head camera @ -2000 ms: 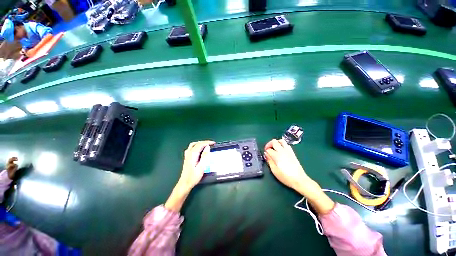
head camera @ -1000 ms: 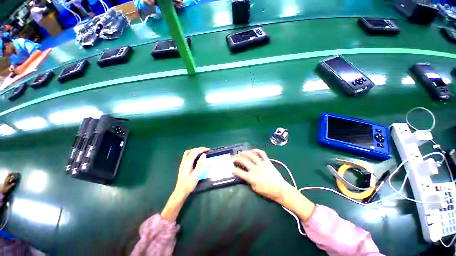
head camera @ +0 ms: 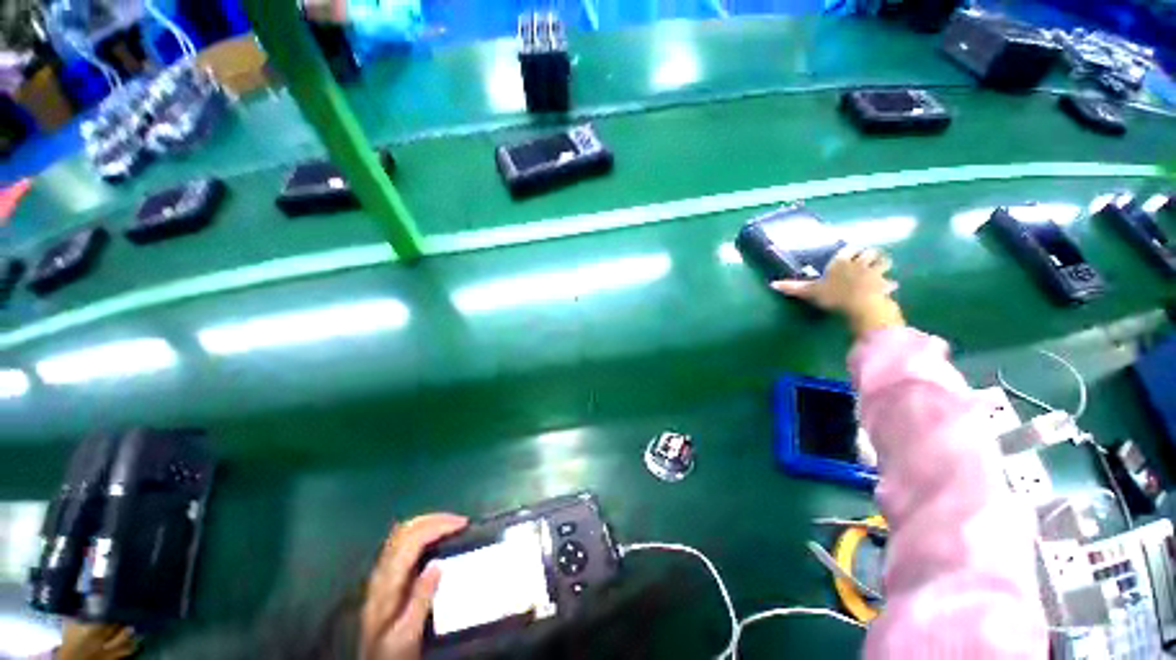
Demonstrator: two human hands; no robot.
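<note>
A black handheld display unit [head camera: 574, 558] lies at the lower middle, its screen lit white and its round keypad at the right. A white cable [head camera: 703, 565] runs from its right side. My left hand [head camera: 406, 583] holds the unit's left end, thumb over the screen edge. My right hand [head camera: 845, 286] is stretched far forward over the lower right end of another black unit [head camera: 789, 237] near the light-green line. Its fingers are spread on or just over that unit; whether it grips cannot be told.
Blue unit [head camera: 815, 428], partly behind my right sleeve; yellow tape roll [head camera: 847, 576]; power strip [head camera: 1077, 567] at right. Small shiny metal piece [head camera: 669, 455] in the middle. Standing black units [head camera: 145, 522] at left, another person's hand [head camera: 97, 640] below them. Green post [head camera: 338, 129]; more units beyond the line.
My right hand has left the lit unit and reached forward to the far black unit. My left hand stays on the lit unit. The whole view has shifted, with the bench items lower and further left.
</note>
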